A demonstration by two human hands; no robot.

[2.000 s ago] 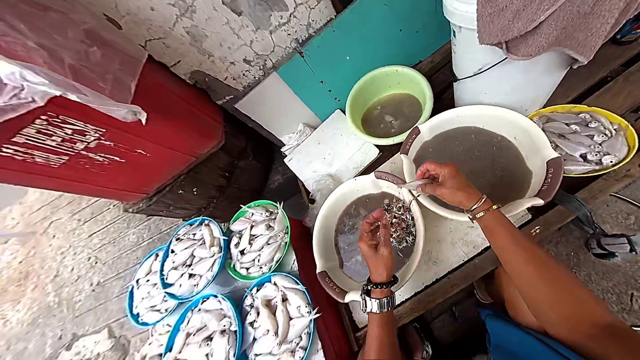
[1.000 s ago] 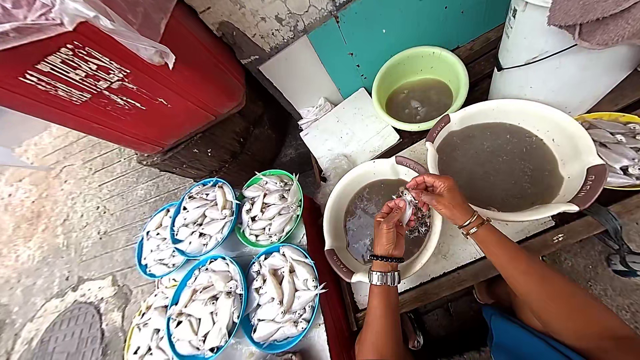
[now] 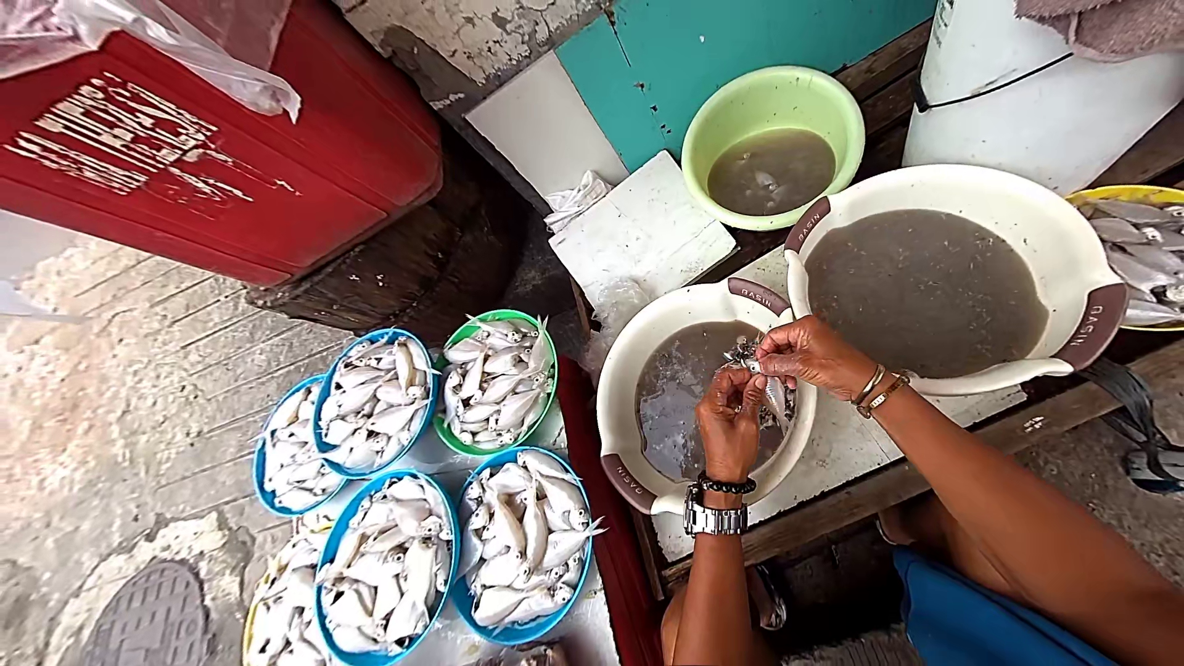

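Observation:
Both of my hands meet over the right side of a cream plastic basin [image 3: 618, 407] of murky water with scraps in it. My left hand [image 3: 731, 416], a metal watch and a black bead bracelet at its wrist, pinches a small silver fish [image 3: 775, 398] whose tail points down. Against the fish's head are the fingertips of my right hand [image 3: 809, 356], which wears gold bracelets. Just right of the hands stands a larger cream basin [image 3: 1054, 240] of grey-brown water. My fingers hide part of the fish.
A green basin [image 3: 698, 139] of murky water stands behind, beside a white board [image 3: 643, 231]. Bowls of silver fish [image 3: 532, 536] sit at lower left. A yellow-rimmed bowl [image 3: 1142, 194] of fish is at far right, near a white bucket [image 3: 1008, 102]. A red container [image 3: 305, 139] stands upper left.
Two seconds ago my right hand was at the rim between the two cream basins, apart from my left. It has moved left, and the hands have come together over the smaller basin.

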